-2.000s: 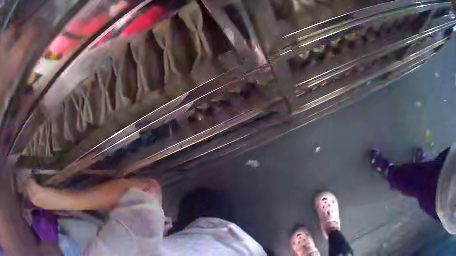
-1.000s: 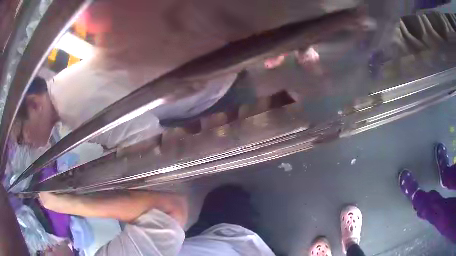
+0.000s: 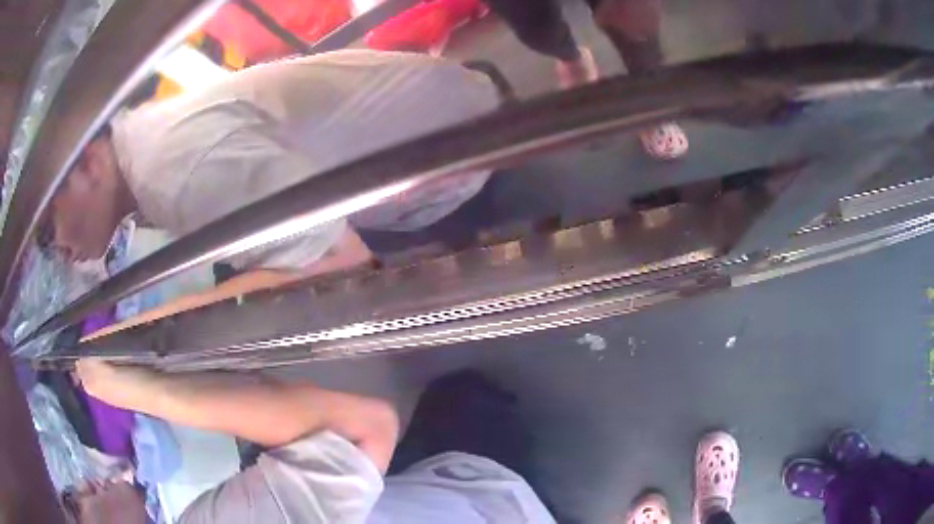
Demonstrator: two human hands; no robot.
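Note:
A long shiny curved metal bar (image 3: 410, 164) sweeps across the view. Below it, thin bright rails (image 3: 461, 319) run from the left edge to the right edge. A strip with small pale patches (image 3: 579, 237) lies between them. Purple cloth (image 3: 111, 425) and pale blue cloth (image 3: 156, 450) lie at the left, partly under a bare forearm (image 3: 205, 397) that reaches to the rail ends; its hand is small and unclear. This arm joins a grey-sleeved person at the bottom. I cannot identify either of my own hands in view.
Another grey-shirted person (image 3: 215, 154) leans behind the curved bar, one arm reaching left. Red material (image 3: 425, 26) is at the top. Pink clogs (image 3: 716, 466) and purple shoes (image 3: 809, 477) stand on the dark floor (image 3: 614, 399) at lower right.
The row of gathered cloth seen earlier is gone from view. The curved bar and the person behind it now show clearly. The purple shoes have shifted lower in the picture.

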